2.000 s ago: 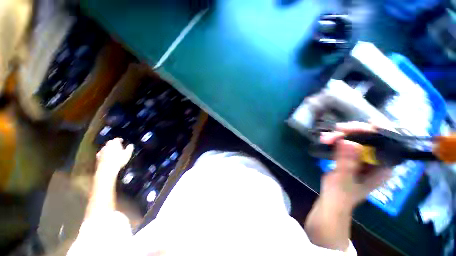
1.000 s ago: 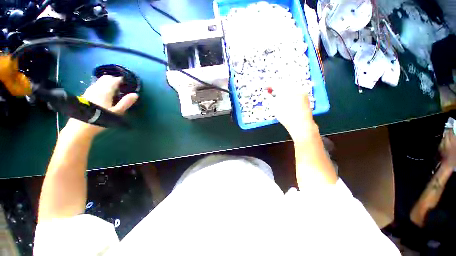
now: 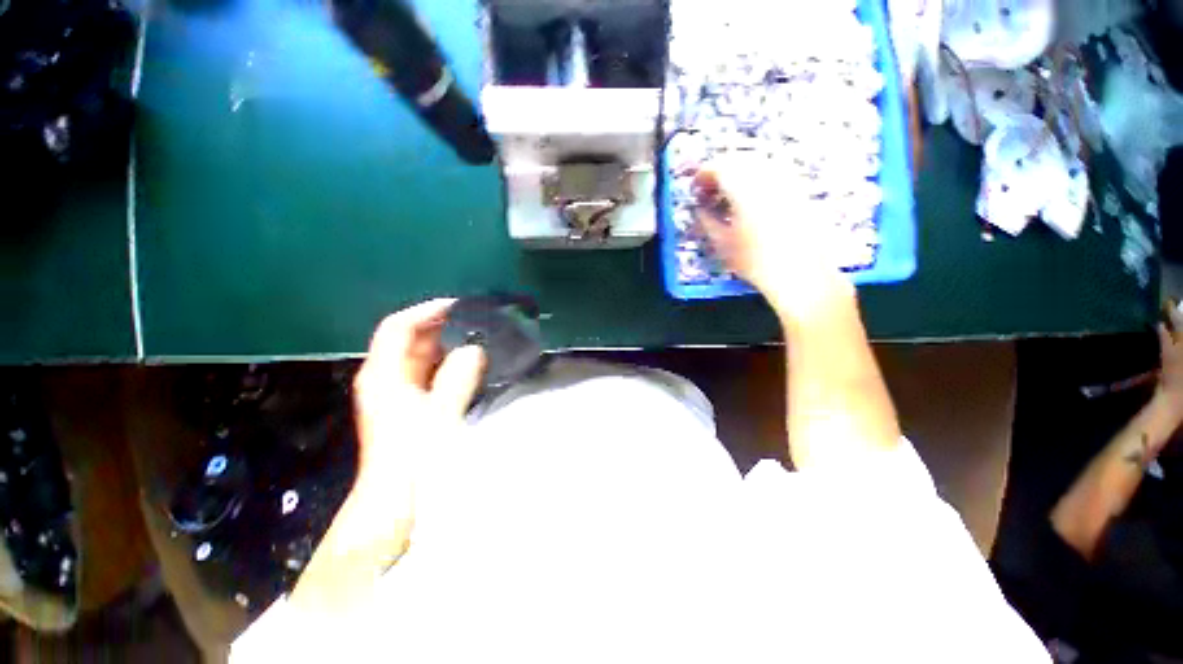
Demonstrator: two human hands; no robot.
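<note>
My left hand (image 3: pixel 422 370) holds a round black plastic housing (image 3: pixel 493 336) at the front edge of the green bench. My right hand (image 3: pixel 746 234) is in the blue tray (image 3: pixel 906 195) of small white plastic parts (image 3: pixel 778 78). Its fingertips are blurred against the parts, so I cannot tell if it grips one. The screw feeder (image 3: pixel 580 130) stands just left of the tray. The black electric screwdriver (image 3: pixel 413 78) hangs tilted over the bench, left of the feeder, with no hand on it.
Larger white parts with wires (image 3: pixel 1025 162) lie right of the tray. Cartons of black housings (image 3: pixel 247 480) stand below the bench at lower left. Dark housings (image 3: pixel 59 91) lie at the bench's upper left. Another person's arm (image 3: pixel 1122 467) shows at the right edge.
My left hand has brought the housing from further back on the bench to its front edge, nearer my body. My right hand stays at the tray. The screwdriver now hangs nearer the feeder.
</note>
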